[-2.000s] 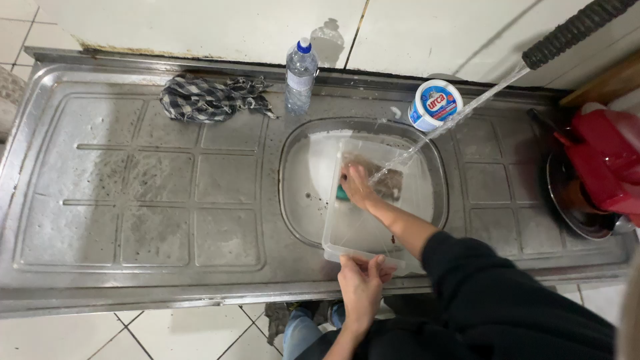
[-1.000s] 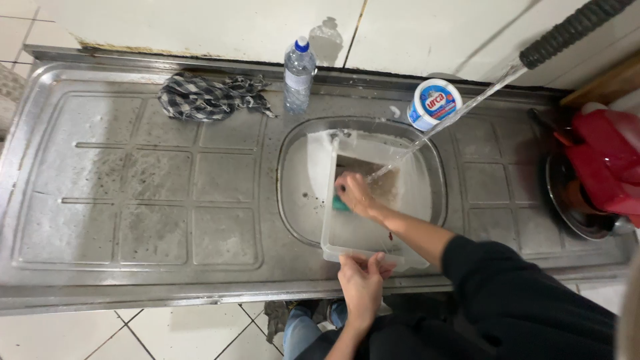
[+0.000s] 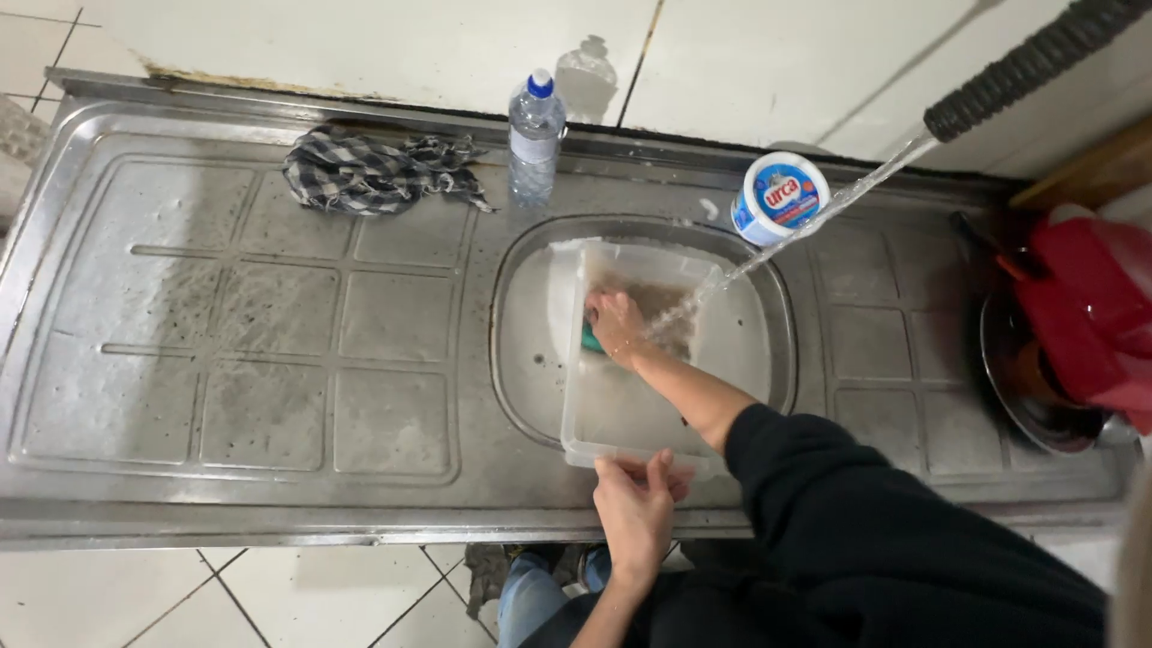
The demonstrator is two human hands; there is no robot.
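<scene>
A translucent plastic container (image 3: 576,387) lies tilted in the oval sink basin (image 3: 526,378). My left hand (image 3: 634,504) grips its near rim with the fingers curled over the edge. Inside it, my right hand (image 3: 616,326) presses a green sponge or scrubber (image 3: 590,338) close to the container's left wall; the fingers partly cover it. A stream of water (image 3: 747,265) runs from a dark corrugated hose (image 3: 1008,81) into the container, beside my right hand. Brownish water or residue (image 3: 675,301) shows at the container's far part.
Behind the basin stand a clear plastic bottle (image 3: 535,148) with a blue cap and an Urca tub (image 3: 781,198). A black-and-white checked cloth (image 3: 373,171) lies on the left drainboard (image 3: 279,306). On the right are a dark pan (image 3: 1017,396) and a red object (image 3: 1089,306).
My right hand has shifted slightly within the container, still at the green sponge or scrubber. My left hand stays on the near rim, and water runs throughout.
</scene>
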